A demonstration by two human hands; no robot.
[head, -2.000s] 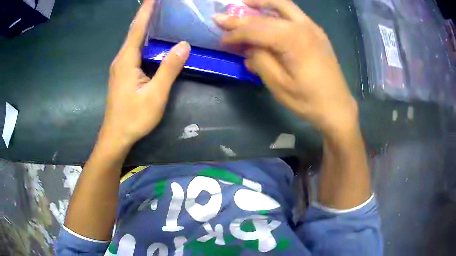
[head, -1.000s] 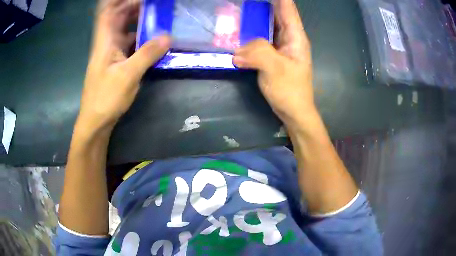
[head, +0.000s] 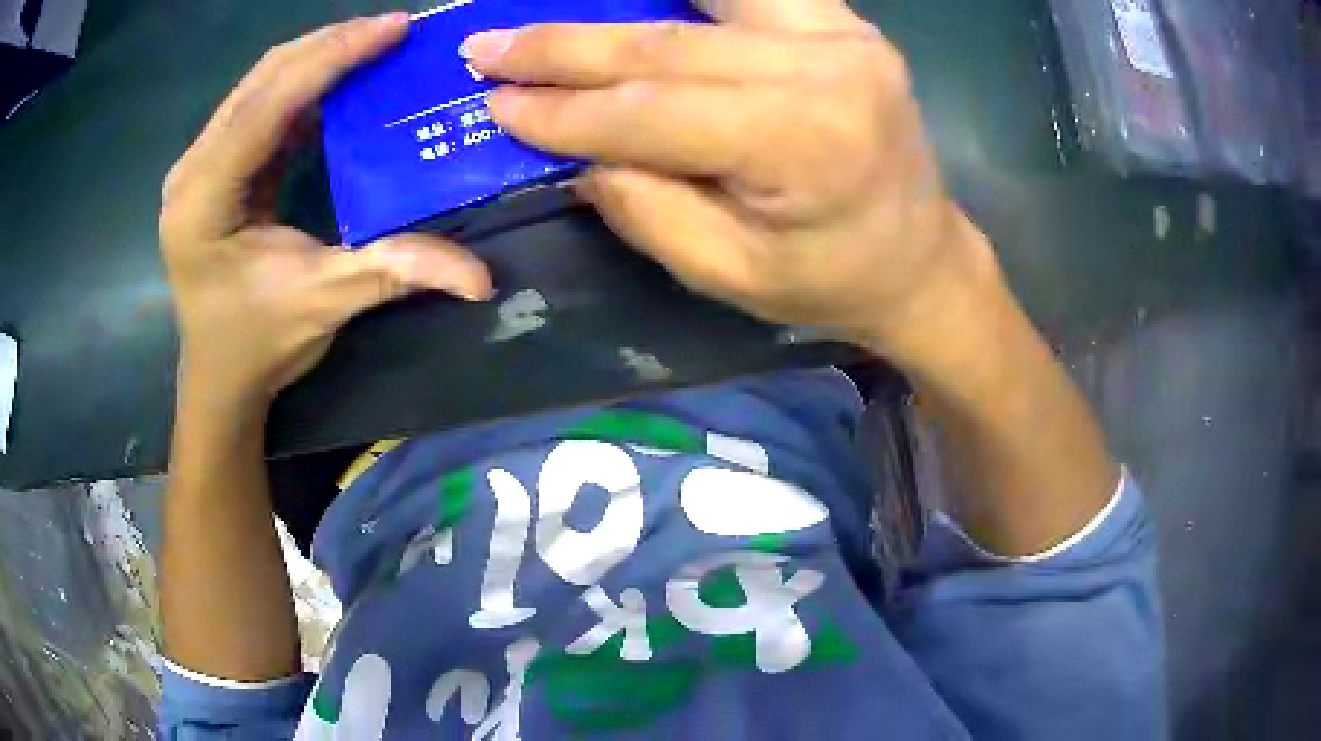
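A glossy blue box (head: 413, 123) with small white lettering shows at the top centre, tilted, its far edge cut off by the frame. My left hand (head: 297, 239) holds its left side, fingers along the far left corner and the thumb at the near edge. My right hand (head: 753, 167) lies over the right part of the lettered face, fingers on it and hiding some of the print. Both hands are bare. What is under or inside the box is hidden.
The dark green tabletop (head: 87, 290) has whitish worn marks near its front edge. Clear plastic packs with a white printed label (head: 1142, 36) lie at the upper right. A dark box (head: 36, 44) is at the upper left corner. A white slip (head: 7, 384) is at the left edge.
The clear window with pink inside faced up before; now a plain blue face with white lettering shows. The item moved left, and my right hand went from its near edge onto its face.
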